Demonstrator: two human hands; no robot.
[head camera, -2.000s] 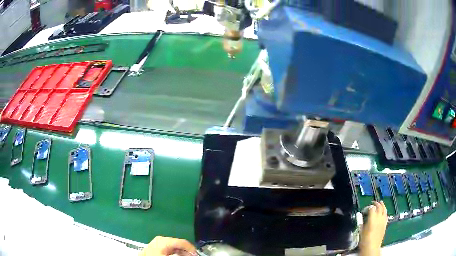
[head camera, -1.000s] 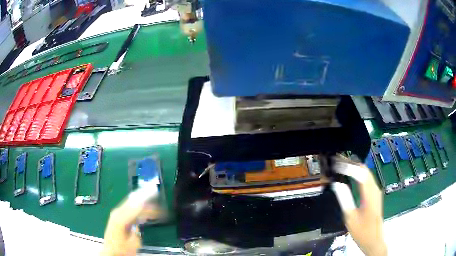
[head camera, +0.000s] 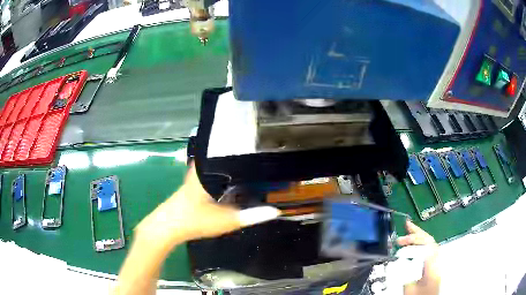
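The orange-brown fixture (head camera: 303, 195) sits in the mouth of the black-covered press base (head camera: 254, 248), below the grey ram block (head camera: 311, 132). My left hand (head camera: 184, 216) is at the fixture's left end, its white-tipped thumb across the front edge. It grips the end of a dark phone middle frame lying over the fixture; its other fingers are mostly hidden. My right hand (head camera: 418, 248), at the base's right front, holds another phone middle frame with a blue patch (head camera: 354, 224), blurred and tilted in front of the fixture.
The large blue press head (head camera: 346, 52) hangs above the base. Phone frames lie in rows on the green surface at left (head camera: 107, 213) and right (head camera: 425, 187). A red tray (head camera: 32, 124) is far left, a black tray (head camera: 450, 124) back right, the control panel (head camera: 490, 63) upper right.
My left hand has moved right from the bench to the fixture, and the frame it was reaching over has left the row. My right hand has drawn a frame off the fixture towards me.
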